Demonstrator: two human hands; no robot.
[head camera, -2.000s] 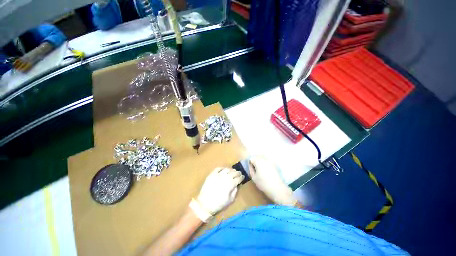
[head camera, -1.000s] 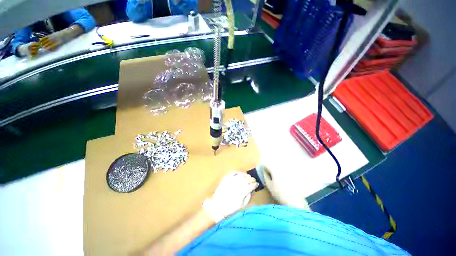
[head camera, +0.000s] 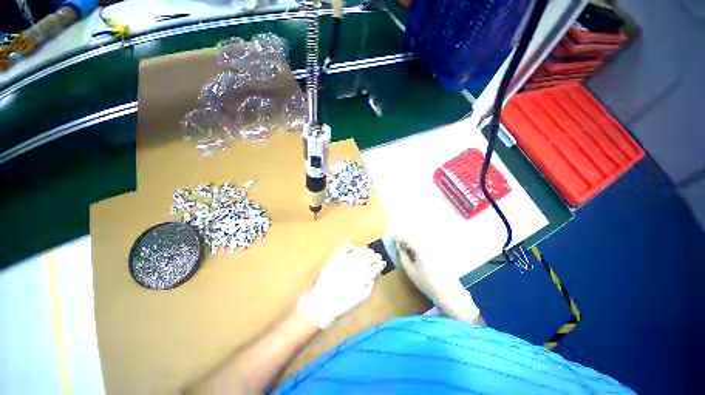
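Observation:
A small block with a dark part and a pale part (head camera: 383, 252) lies at the mat's right edge between my hands. My left hand (head camera: 345, 282), in a white glove, has its fingertips at the block's left side. My right hand (head camera: 421, 271), also gloved, is at its right side by the pale part. Whether either hand grips the block is unclear; the fingers partly hide it. The electric screwdriver (head camera: 315, 166) hangs upright above the mat, left of and beyond my hands, with nobody holding it.
The cardboard mat (head camera: 193, 324) holds a black dish of screws (head camera: 165, 256), two piles of small metal fittings (head camera: 232, 221) and, at its far end, clear plastic pieces (head camera: 255, 116). A red ribbed holder (head camera: 470, 183) sits on the white bench at right. A black cord (head camera: 488, 154) hangs over it.
The camera view has shifted. My hands stay at the block, with small changes in finger position. The screwdriver still hangs idle and the piles look the same.

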